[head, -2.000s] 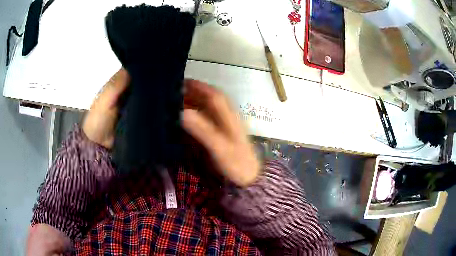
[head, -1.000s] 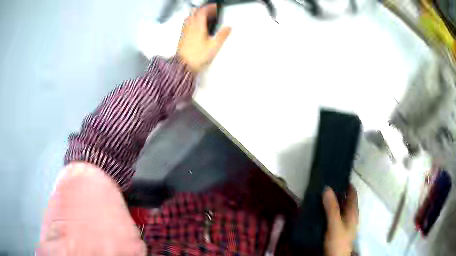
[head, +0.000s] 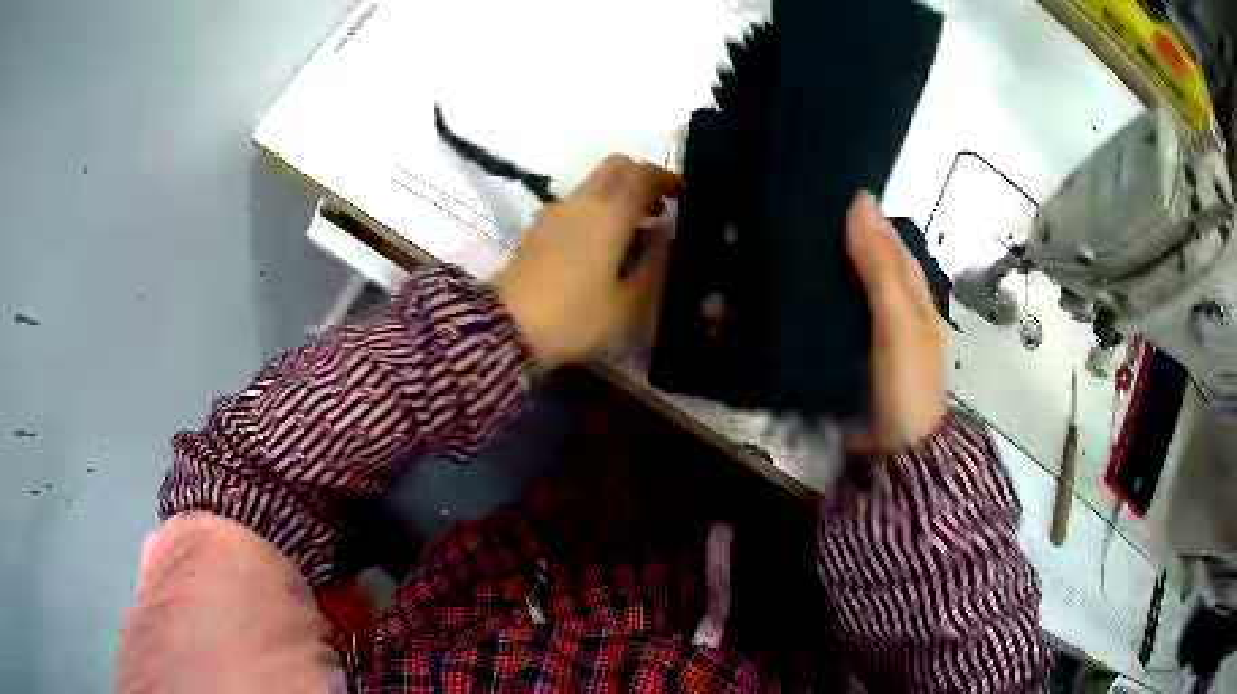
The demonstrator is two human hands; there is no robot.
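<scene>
A stack of black cut pieces (head: 800,231) stands tilted over the front edge of the white table, with a ragged fringe at its upper left. My right hand (head: 902,319) grips its right side. My left hand (head: 590,258) is at its left side, blurred, with fingertips partly hidden by the black cloth. A narrow black fabric strip (head: 488,160) lies on the table and runs toward my left hand. More black cloth shows behind the stack at the right.
The grey-white sewing machine (head: 1140,231) stands at the right. A wooden-handled awl (head: 1066,477) and a red-cased phone (head: 1148,431) lie on the table (head: 353,122) at the lower right. A yellow box (head: 1153,54) is at the top right. A pale tape (head: 714,583) hangs on the apron.
The view has shifted. My left hand has come from the far table edge to the stack. My right hand's black cloth has moved up and left beside my left hand.
</scene>
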